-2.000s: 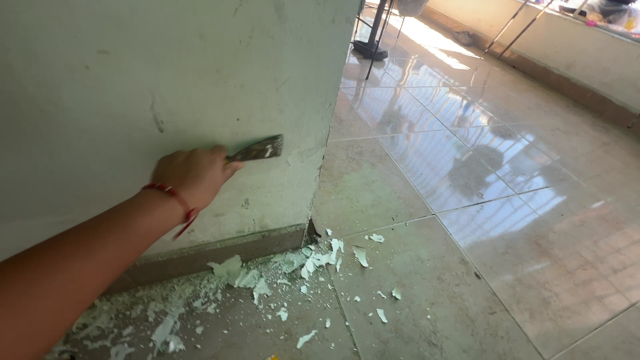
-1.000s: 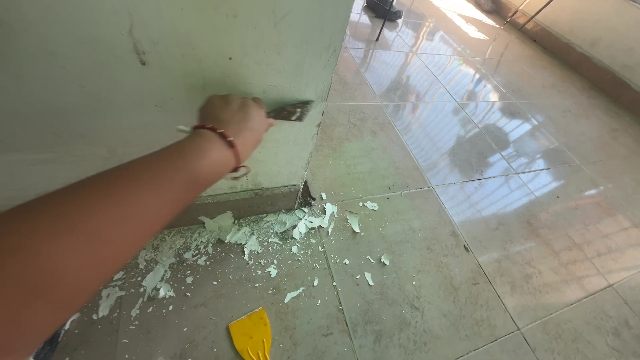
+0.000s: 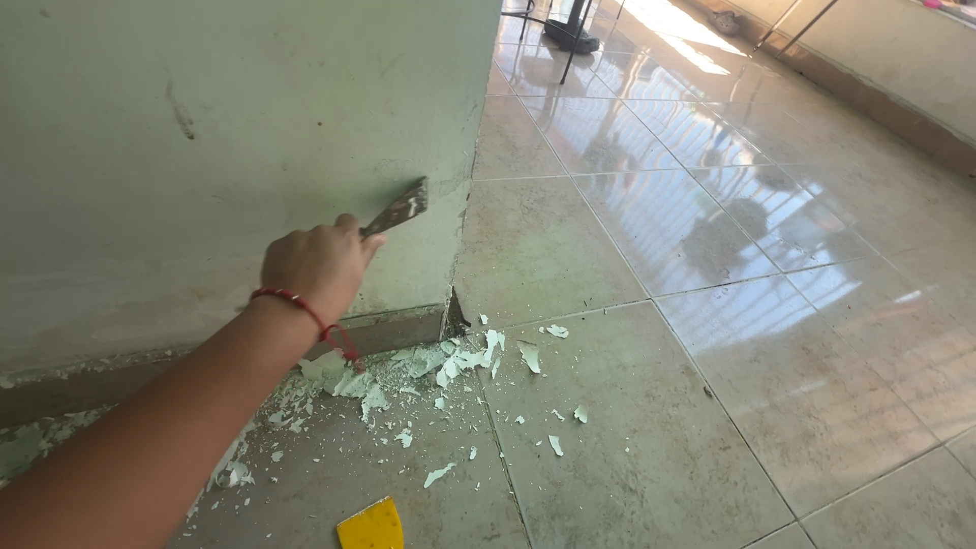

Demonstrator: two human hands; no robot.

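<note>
My left hand (image 3: 316, 263), with a red cord bracelet at the wrist, reaches in from the lower left. It grips a metal putty knife (image 3: 398, 210) whose stained blade points up and right, at the pale green wall (image 3: 252, 168) near its outer corner. Whether the blade touches the wall cannot be told. My fingers hide its handle. Below lie loose flakes of pale paint (image 3: 457, 362), scattered along the brown baseboard (image 3: 400, 329) and over the floor. Part of a flat yellow tool (image 3: 372, 526) shows at the bottom edge. My right hand is out of view.
Glossy floor tiles (image 3: 564, 252) extend right beyond the wall corner. At the foot of that corner the baseboard has a dark, broken gap (image 3: 457, 313). A dark stand base (image 3: 572, 36) and thin metal legs are at the top. A low wall (image 3: 900, 61) runs along the upper right.
Compared with one second ago, my left hand is lower on the wall, and the putty knife's blade is farther left of the corner edge. The grip on the knife remains.
</note>
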